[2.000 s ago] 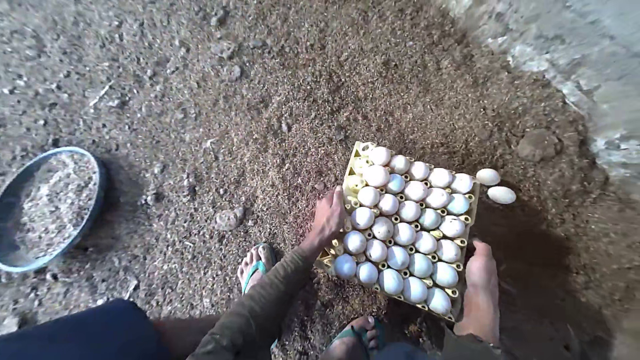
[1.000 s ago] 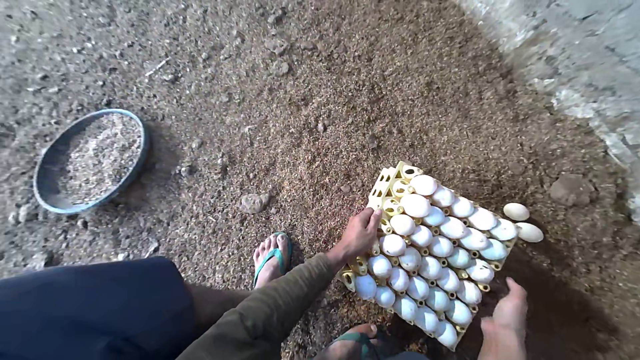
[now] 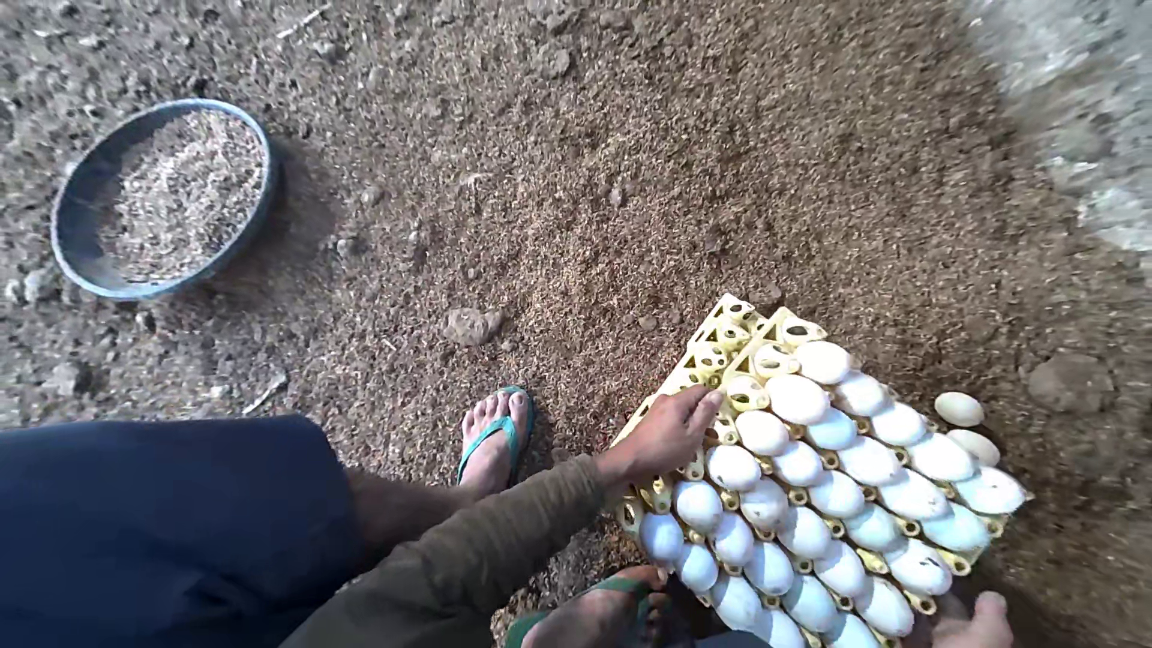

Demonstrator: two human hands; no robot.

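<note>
A yellow plastic egg tray (image 3: 747,393) full of white and pale blue eggs (image 3: 837,495) is at the lower right, tilted. Another yellow tray (image 3: 711,346) shows beneath its left edge. My left hand (image 3: 670,432) grips the left edge of the upper tray, thumb and fingers at its rim. At the bottom right, my right hand (image 3: 972,621) is against the tray's lower right edge, its fingers partly hidden under it. Two loose eggs (image 3: 959,409) lie on the ground just beyond the tray's right corner.
A round blue-grey basin (image 3: 61,216) holding husk-like material stands at the upper left. Husks and small stones cover the ground (image 3: 585,234). A rock (image 3: 1071,384) lies at the right, below a pale rough surface (image 3: 1093,108). My feet in green flip-flops (image 3: 511,427) are near the tray.
The loaded upper tray has tilted and lifted off the one below, whose left edge now shows. My right hand has gone lower and partly under the tray. The view has shifted.
</note>
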